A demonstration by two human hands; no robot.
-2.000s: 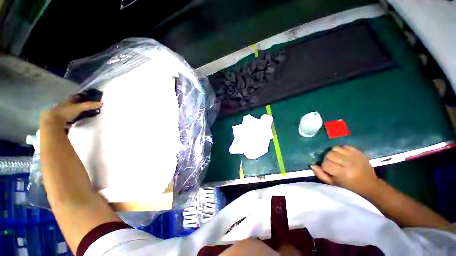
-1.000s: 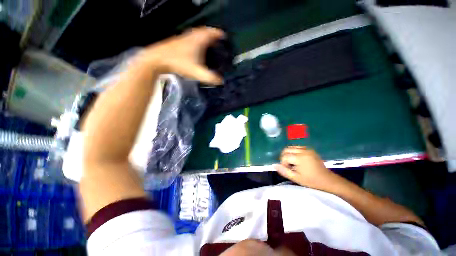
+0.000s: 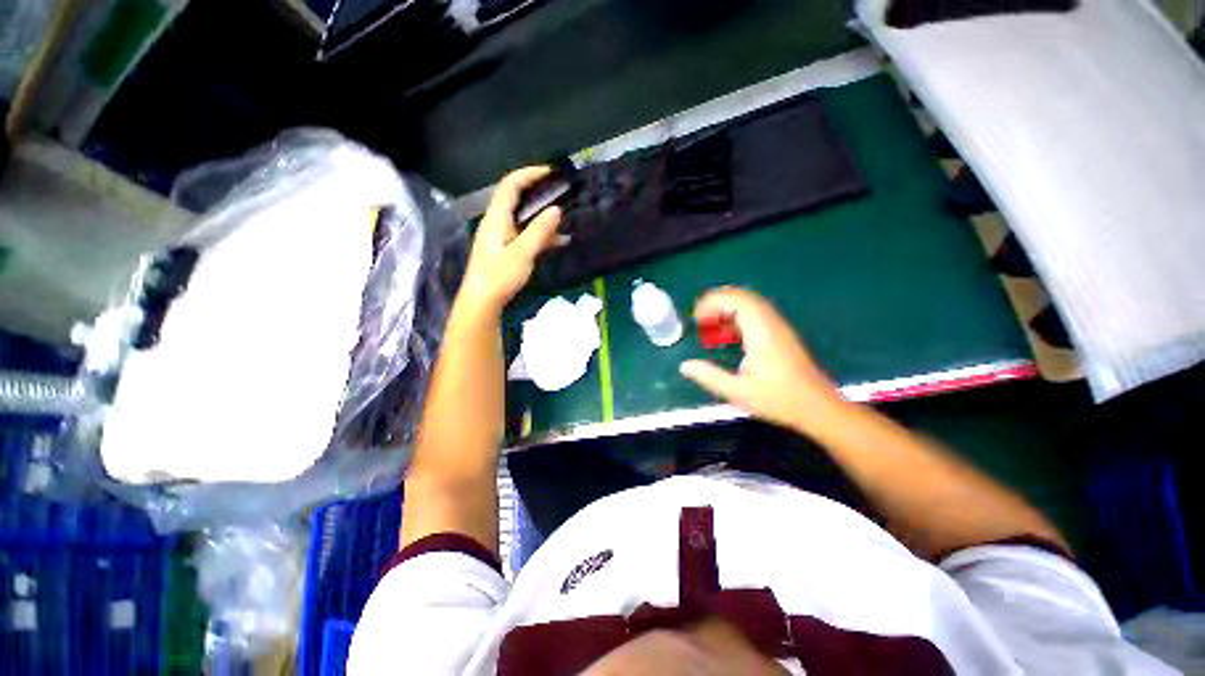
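My left hand (image 3: 509, 238) holds a black housing (image 3: 543, 198) over the left end of the black mat (image 3: 793, 165). My right hand (image 3: 760, 357) is over the green bench with thumb and fingers apart. Its fingertips overlap the red square (image 3: 718, 330); I cannot tell whether they grip it. The white squeeze bottle (image 3: 656, 314) stands or lies left of my right hand; its pose is unclear. The crumpled white cloth (image 3: 560, 343) lies left of the yellow-green line. Small black parts (image 3: 615, 198) lie loose on the mat, partly behind my left hand.
A clear plastic bag (image 3: 397, 310) with a white foam sheet (image 3: 245, 317) is at the left. Blue crates (image 3: 66, 528) are below it. A white sheet (image 3: 1057, 159) over black parts stands at the right. The bench's pale edge (image 3: 661, 423) runs before my body.
My left hand has moved from the bag to the mat with a black housing. My right hand has moved forward from the bench edge to the red square, and its fingers have opened.
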